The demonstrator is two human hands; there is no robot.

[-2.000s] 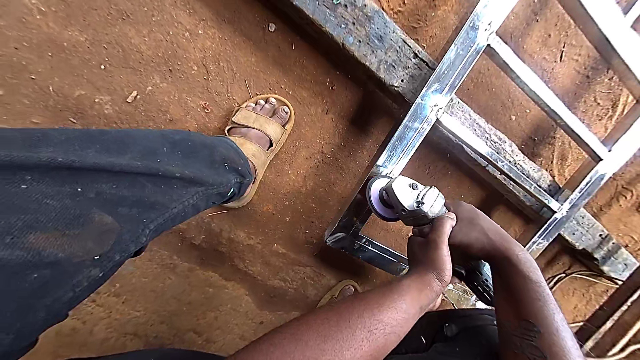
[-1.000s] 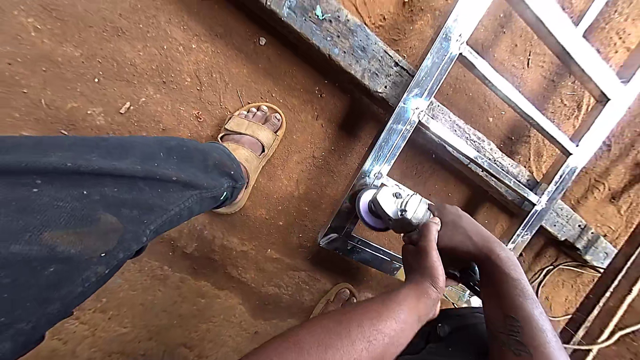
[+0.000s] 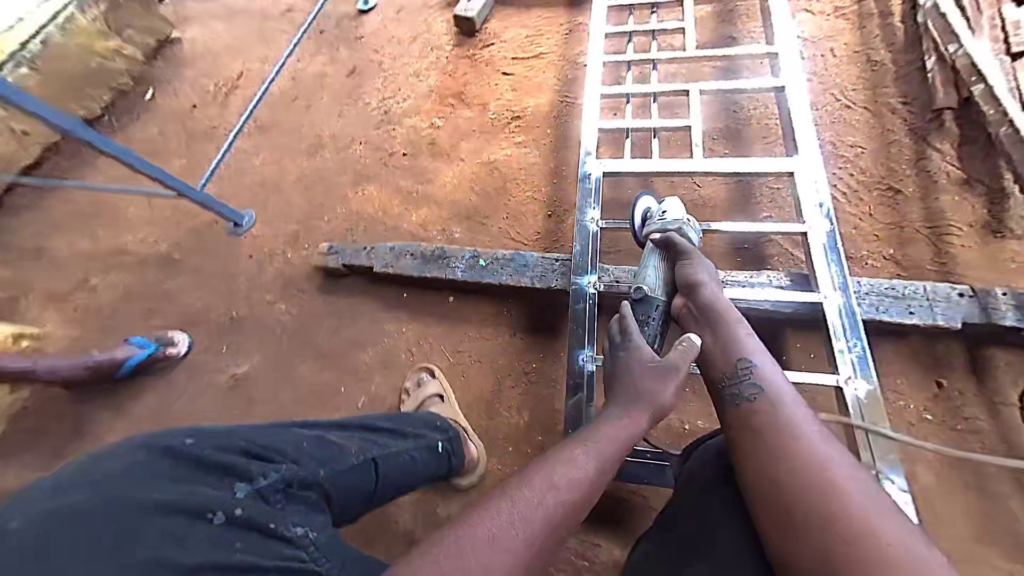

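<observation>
An angle grinder (image 3: 658, 272) with a pale disc (image 3: 643, 218) is held over the left side of a welded metal frame (image 3: 588, 240) with rungs. My right hand (image 3: 690, 272) grips the grinder's front body just behind its head. Around the rear of the body, my left hand (image 3: 646, 360) rests with thumb and fingers spread against the housing; how firmly it holds is hard to tell. The disc is above the gap near a thin rung, clear of the left rail in this view. Whether the disc spins cannot be told.
A weathered timber beam (image 3: 480, 268) lies under the frame. Another person's foot in a blue-strapped sandal (image 3: 148, 352) is at the left. Blue metal bars (image 3: 120, 156) stand upper left, and a cable (image 3: 920, 448) runs at the right. Timber pieces (image 3: 980, 72) lie upper right.
The grinder has moved from the frame's near corner to farther up along it. My left hand has shifted back to the grinder's rear. The view has turned strongly and widened.
</observation>
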